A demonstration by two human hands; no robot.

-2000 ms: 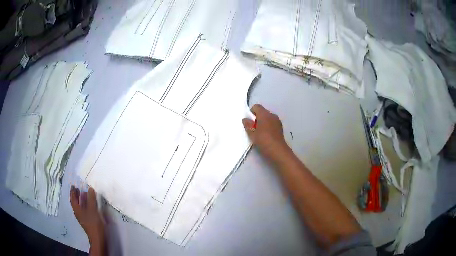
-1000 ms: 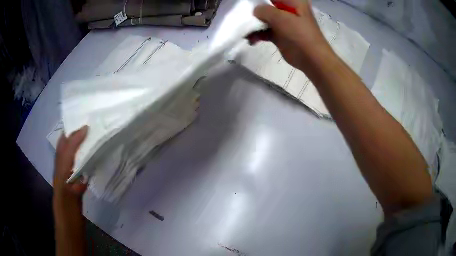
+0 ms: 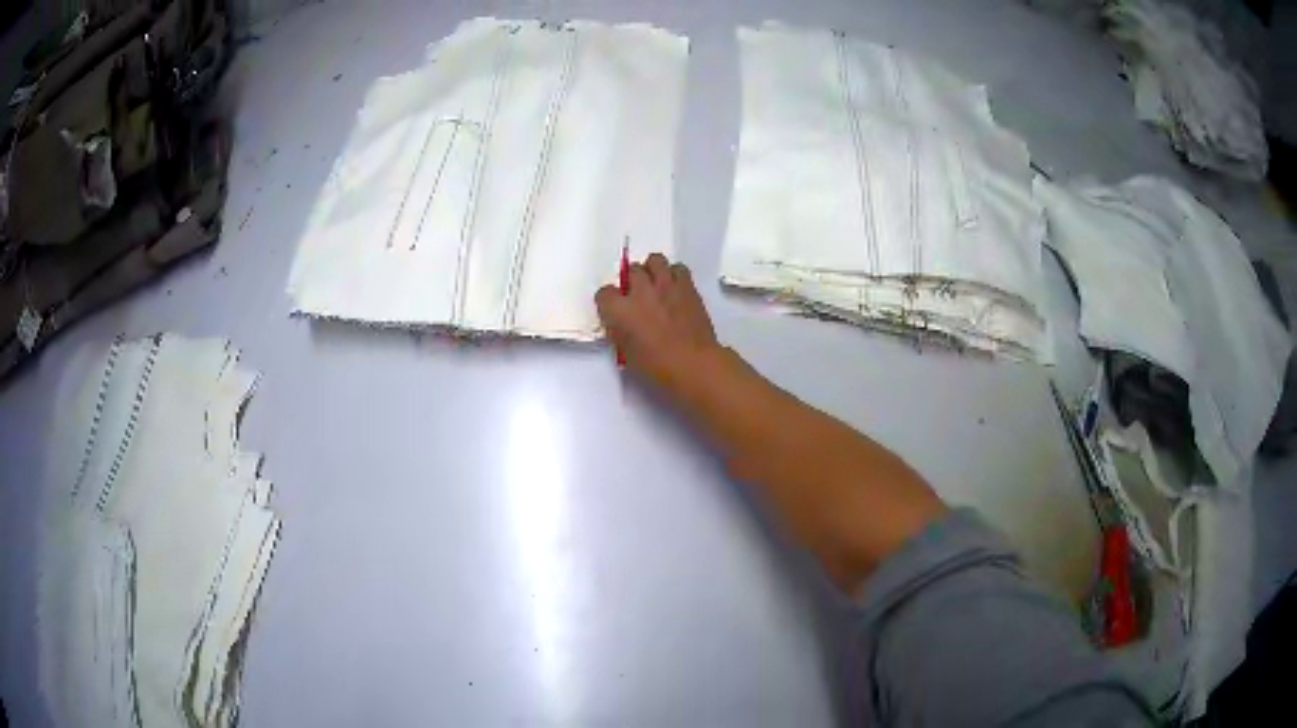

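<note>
My right hand is at the lower right corner of a stack of white stitched panels at the top middle. It holds a thin red marking pencil, upright between the fingers. Whether the fingers also grip the panel edge is hard to tell. The panels lie flat, with paired dark stitch lines and a narrow stitched rectangle. My left hand is not in view.
A second panel stack lies right of it, a third stack at lower left. Red-handled shears lie at right beside white strips and loose cloth. Dark bundled garments are at upper left.
The panel held in both hands over the left stack is no longer held up. My right hand has come down to the top middle stack; my left hand has left the view.
</note>
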